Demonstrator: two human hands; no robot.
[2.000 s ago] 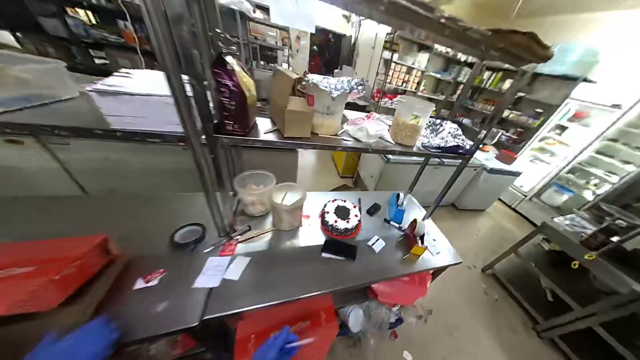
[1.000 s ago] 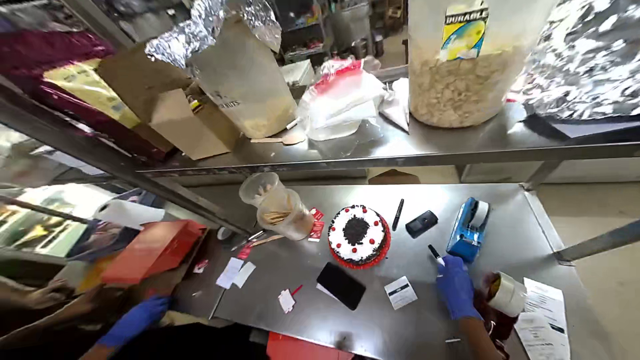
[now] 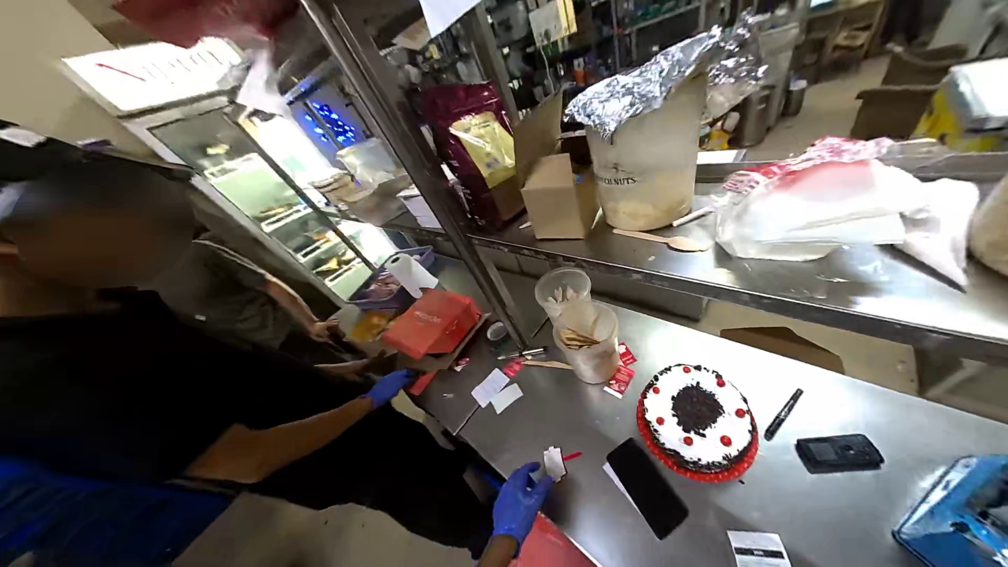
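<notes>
My left hand [image 3: 521,500], in a blue glove, reaches in from the bottom with fingers apart beside a small white piece [image 3: 554,465] with a red stick; contact is unclear. My right hand is out of view. To the right, a round white cake [image 3: 697,417] with red cherries and dark shavings sits on a red base. A black phone [image 3: 647,488] lies between hand and cake, partly over white paper. Right of the cake are a black marker [image 3: 783,414] and a small black device [image 3: 839,453]. A blue tape dispenser [image 3: 961,512] stands at the lower right.
A co-worker's gloved hand [image 3: 390,386] is beside a red box [image 3: 433,323] at the left. Plastic tubs [image 3: 587,354] stand behind the cake. A metal shelf [image 3: 787,295] crosses above the table, holding a foil-topped bucket [image 3: 646,173]. A slanted post [image 3: 465,244] rises at the table's back.
The view has swung left. My right hand, which held a marker near the tape dispenser one second ago, has left view. My left hand has come into view by the small white piece.
</notes>
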